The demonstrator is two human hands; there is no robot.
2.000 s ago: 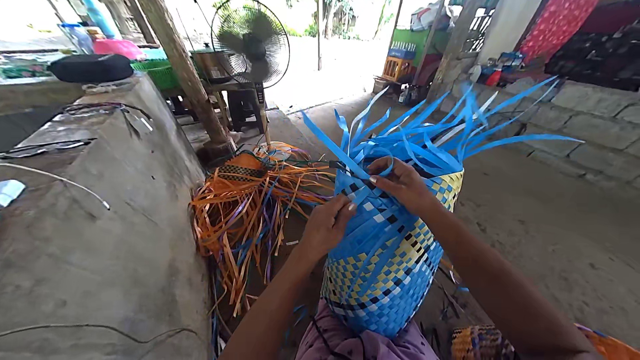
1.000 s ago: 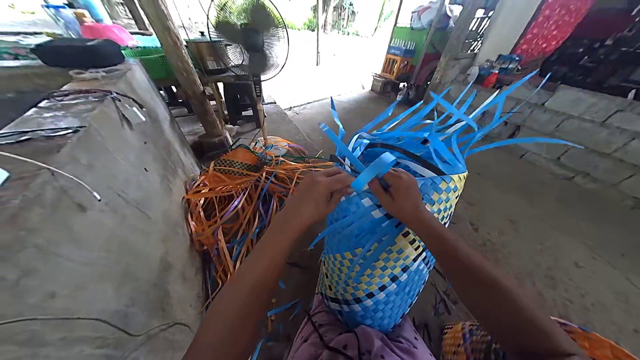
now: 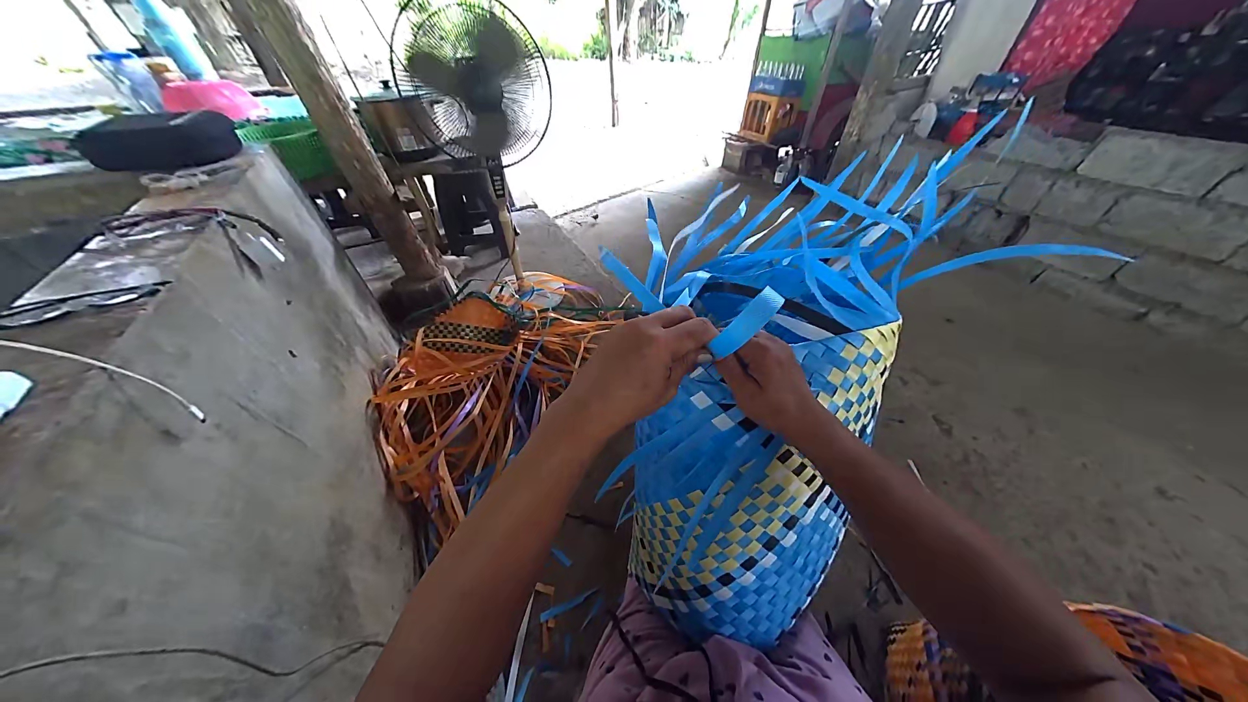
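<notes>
A blue, yellow and black basket woven from plastic strips (image 3: 751, 507) stands tilted on my lap, with loose blue strips (image 3: 829, 224) fanning out from its far rim. At the near rim, my left hand (image 3: 648, 356) pinches a blue strip against the weave. My right hand (image 3: 765, 375) is right beside it, its fingers closed on the same strip. A curled length of blue strip (image 3: 749, 322) rises between the two hands. The fingertips partly hide where the strip meets the rim. More strip ends hang down the near side of the basket.
An unfinished orange woven piece with long loose strips (image 3: 468, 400) lies left of the basket, beside a concrete ledge (image 3: 244, 429). Behind it are a stand fan (image 3: 473, 78) and a wooden post (image 3: 341, 136). Another orange woven basket (image 3: 1150, 653) is at lower right. A block wall (image 3: 1150, 224) runs along the right.
Two seconds ago my hands were farther apart at the rim; now they are close together. The curled strip between them stood as a wider loop one second ago.
</notes>
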